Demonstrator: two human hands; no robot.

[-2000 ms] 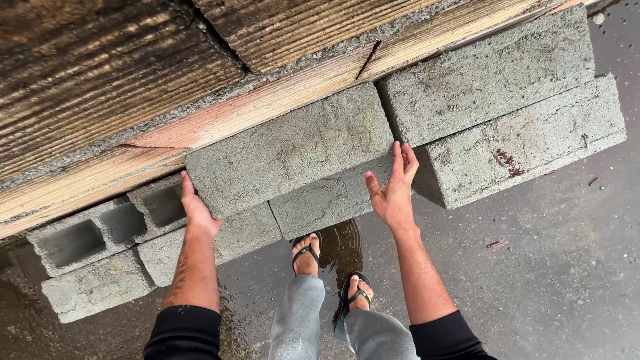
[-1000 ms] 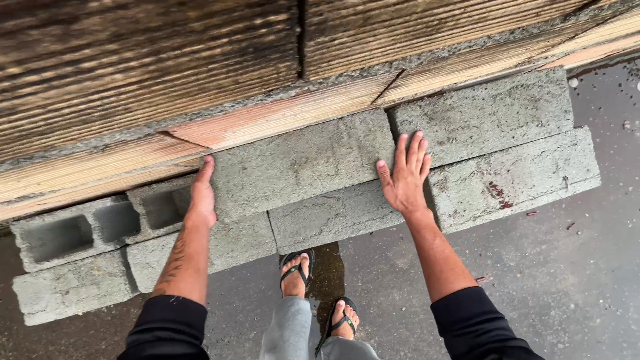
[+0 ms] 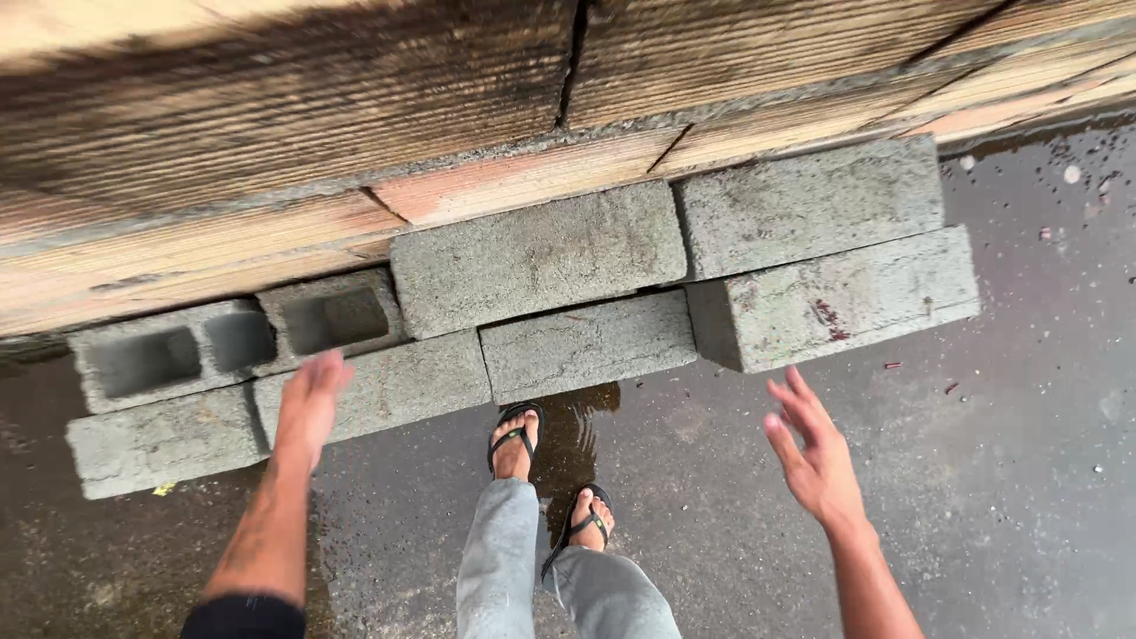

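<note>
Several grey concrete blocks lie in two tiers along the base of a wall. A middle upper block (image 3: 540, 257) has its long flat side facing up, and an upper right block (image 3: 812, 206) sits beside it. Below them are a front middle block (image 3: 590, 344) and a front right block (image 3: 856, 300). At the left, a hollow block (image 3: 146, 357) shows its cavities. My left hand (image 3: 311, 408) hovers over the front left block (image 3: 382, 386), holding nothing. My right hand (image 3: 812, 453), fingers apart, is in the air below the front right block.
The wall of ribbed clay blocks (image 3: 355, 115) with mortar joints rises behind the row. Wet concrete floor (image 3: 728, 550) lies in front, with a puddle (image 3: 577, 435) by my feet in black flip-flops (image 3: 515, 435). Small debris dots the floor at right.
Both hands have come off the middle upper block, which they touched a second ago. They have drawn back toward me and stand farther apart.
</note>
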